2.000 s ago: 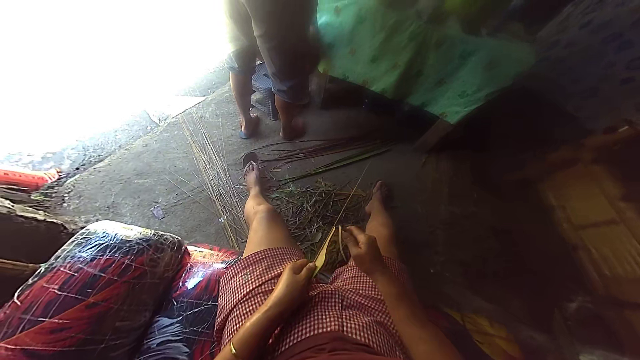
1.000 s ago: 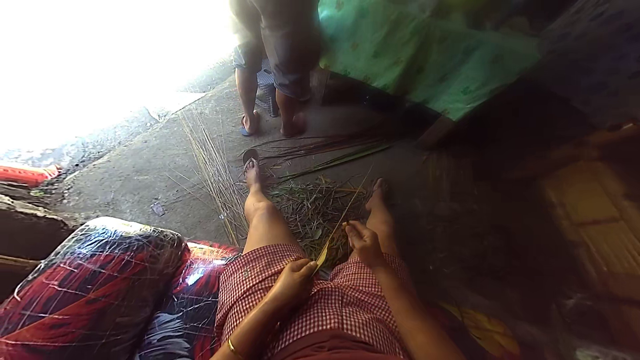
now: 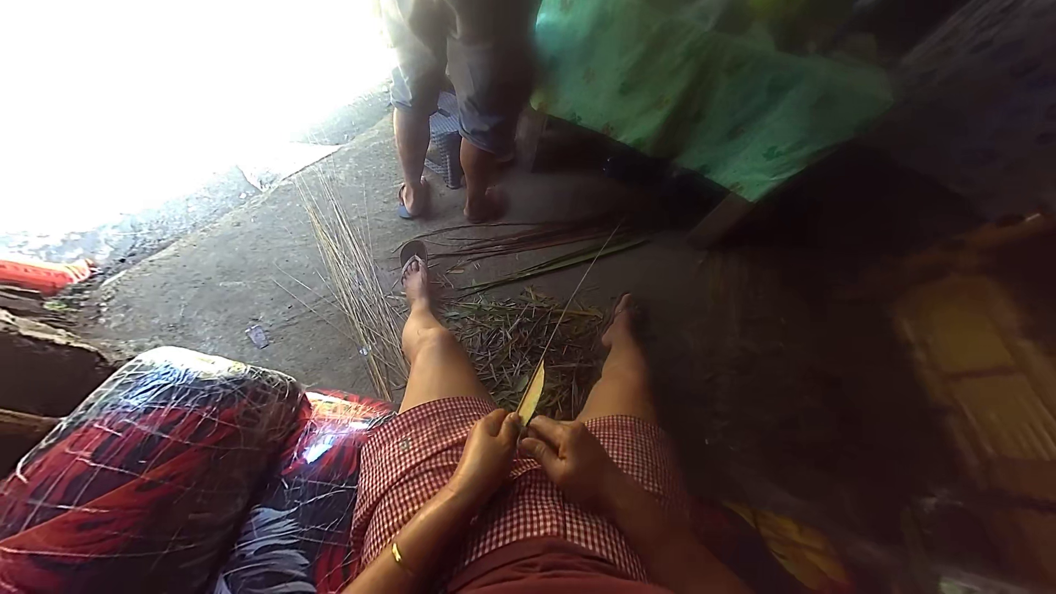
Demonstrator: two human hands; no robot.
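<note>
My left hand (image 3: 493,441) is closed around the near end of a yellow-green leaf strip (image 3: 533,394) with a long thin midrib (image 3: 569,305) that points away over the floor. Right beside it, my right hand (image 3: 565,454) has its fingers bent at the same end of the strip; whether it grips the strip or something small is hidden. Both hands are above my checked shorts. Between my feet lies a heap of leaf scraps (image 3: 520,338). A bundle of thin sticks (image 3: 351,285) lies on the floor left of my legs.
Wrapped red and dark bundles (image 3: 157,462) are at my left. Long leaves (image 3: 561,264) lie beyond the scraps. Another person (image 3: 462,107) stands ahead by a woven-looking stool (image 3: 445,140). A green cloth (image 3: 709,107) drapes a table at the upper right.
My right hand has come down and in from higher along the leaf strip and is now close beside my left hand.
</note>
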